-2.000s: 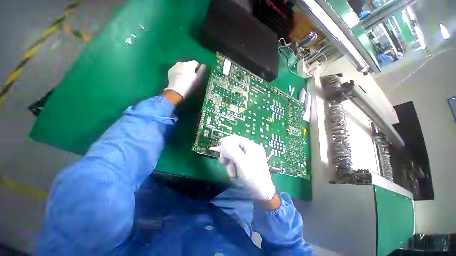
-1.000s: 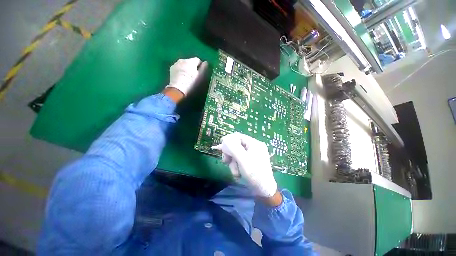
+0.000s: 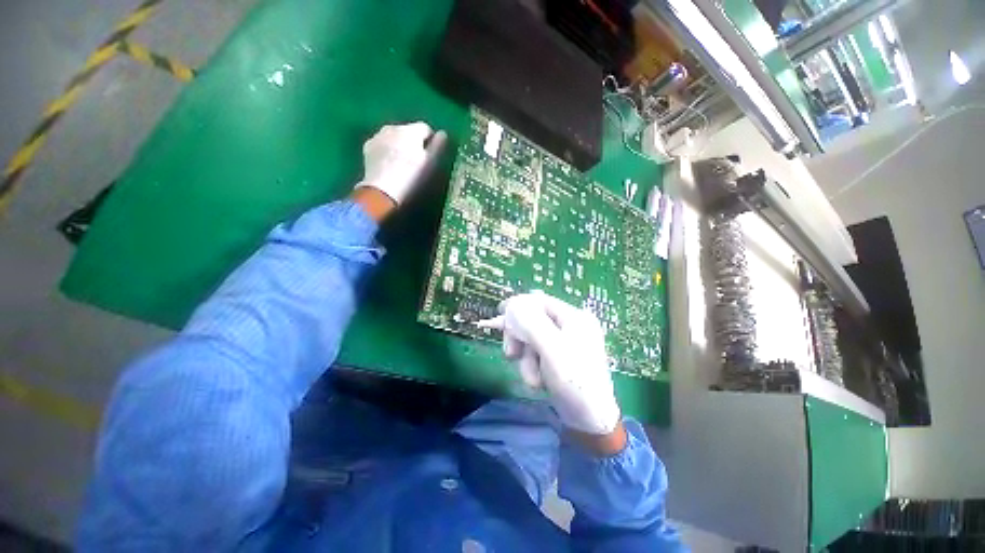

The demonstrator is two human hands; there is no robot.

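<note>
A large green circuit board lies flat on the green mat, with white markings and many small parts. My right hand, in a white glove, is over the board's near edge. Its fingers are closed around something mostly hidden; a short pale tip points left from them, close to the board's near left corner. I cannot tell what tool it is. My left hand, also in a white glove, rests on the mat left of the board, fingers curled, not touching the board. I cannot see anything in it.
A thick black slab lies behind the board. Pale tubes lie along the board's right edge, with a small orange bit beside them. A large pale machine with a white bed stands at the right. Thin cables are at the back corner.
My right hand has moved a little to the right along the board's near edge, and the pale tip with it. My left hand has stayed nearly in place.
</note>
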